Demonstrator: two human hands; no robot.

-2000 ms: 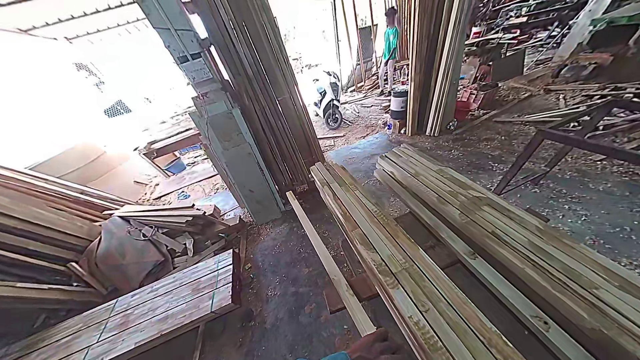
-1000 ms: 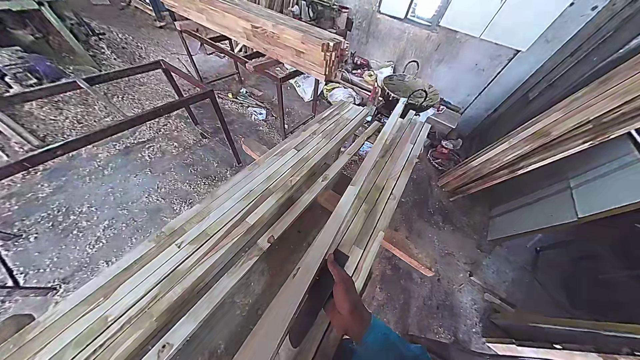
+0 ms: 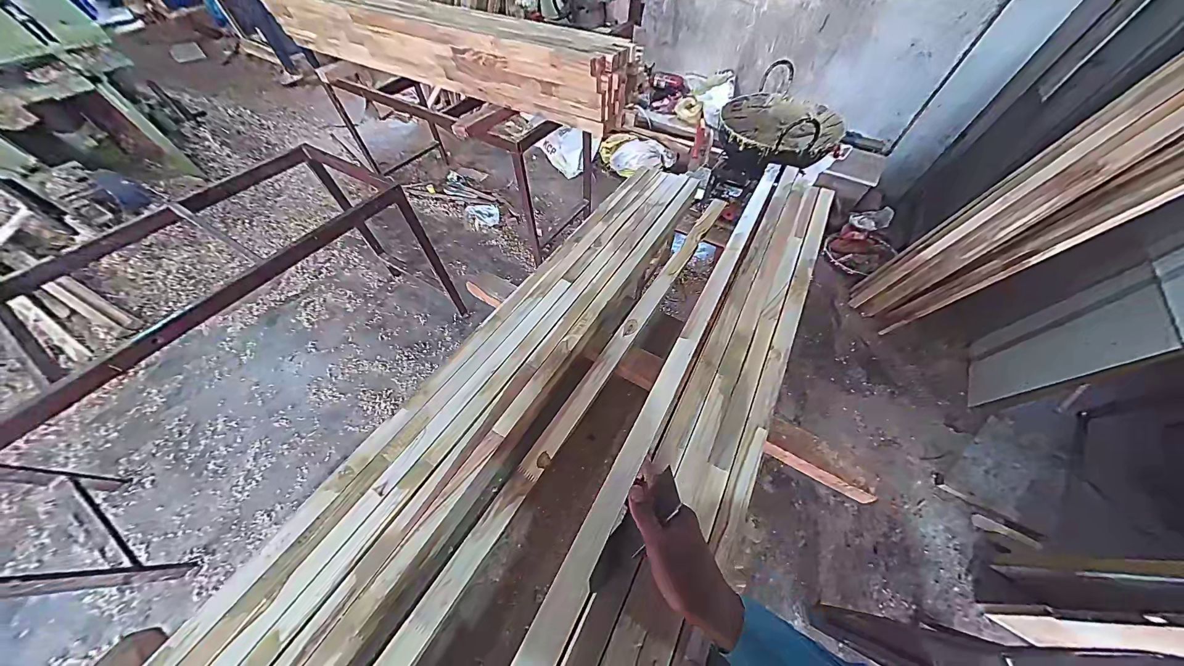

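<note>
My right hand (image 3: 680, 564), in a blue sleeve, grips a dark flat piece (image 3: 620, 550) whose material I cannot tell. It lies over the right bundle of long wooden strips (image 3: 731, 398), beside the pale strip (image 3: 661, 398) on that bundle's left side. Only a small part of my left hand (image 3: 134, 646) shows at the bottom left edge, close to the near end of the left bundle of strips (image 3: 444, 416); its fingers are hidden. A single knotty strip (image 3: 592, 384) runs between the bundles, apart from the pale strip.
A wooden crosspiece (image 3: 819, 462) juts out under the right bundle. Metal frames (image 3: 277, 268) stand at left, and a stack of glued timber (image 3: 462, 60) rests on a stand behind. Boards (image 3: 1045, 194) lean at right. A wide basin (image 3: 777, 125) sits beyond the strips. A person's legs (image 3: 268, 32) show far left.
The view has swung widely since the first frame, where a hand was at the end of a single strip. Since one second ago, my right hand still grips the dark piece over the right bundle.
</note>
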